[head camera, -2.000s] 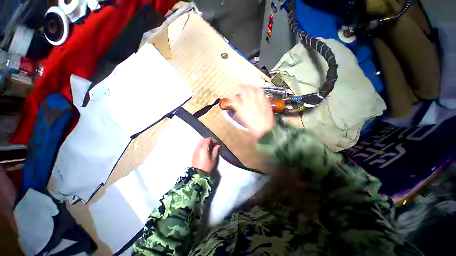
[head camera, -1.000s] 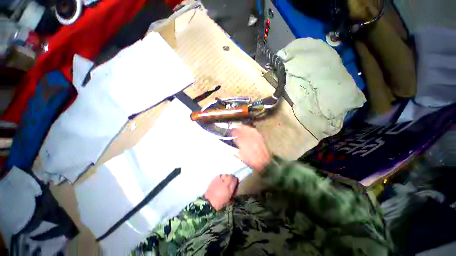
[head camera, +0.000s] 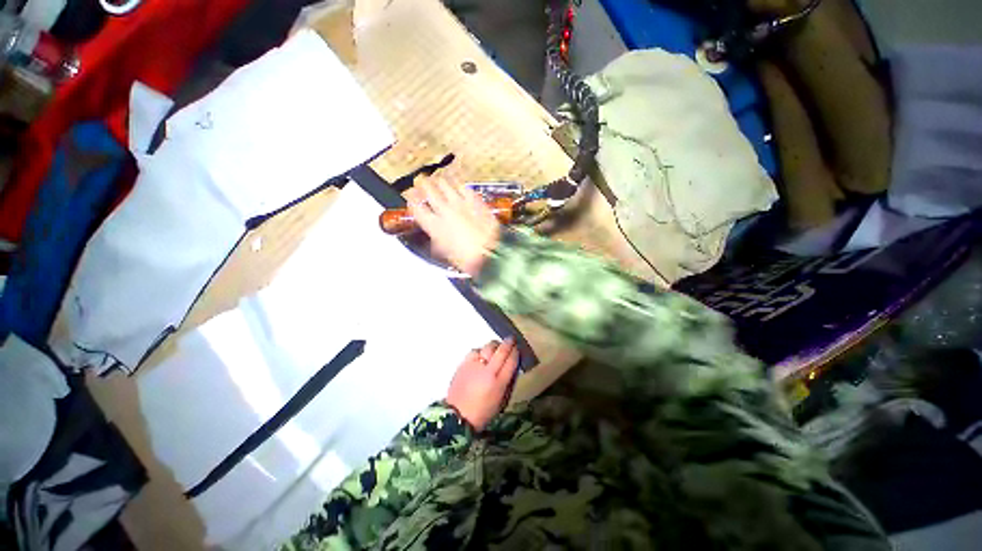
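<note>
A white garment panel (head camera: 312, 301) lies on the tan pressing board, with a narrow black line (head camera: 282, 414) inside it and a black edge band (head camera: 501, 320) along its right end. My right hand (head camera: 458, 224) is closed around the orange-brown handle of the steam iron (head camera: 398, 221), which stands on the black band near the panel's upper corner. The hand and handle hide most of the iron. My left hand (head camera: 485, 382) rests on the panel's lower right corner beside the band, fingertips at the band; it seems to press flat, holding nothing.
A stack of white panels (head camera: 269, 129) lies on the far side of the pressing board (head camera: 485, 124). A loose dark strip (head camera: 439, 168) lies beyond the iron. A cream cloth (head camera: 684, 161) is at right; the dark hose (head camera: 587, 118) rises beside it. White and black cloth (head camera: 81, 495) lies at lower left.
My right hand has gone from beside the iron to gripping its handle. The black end band now shows beside my left hand. The whole view has shifted slightly.
</note>
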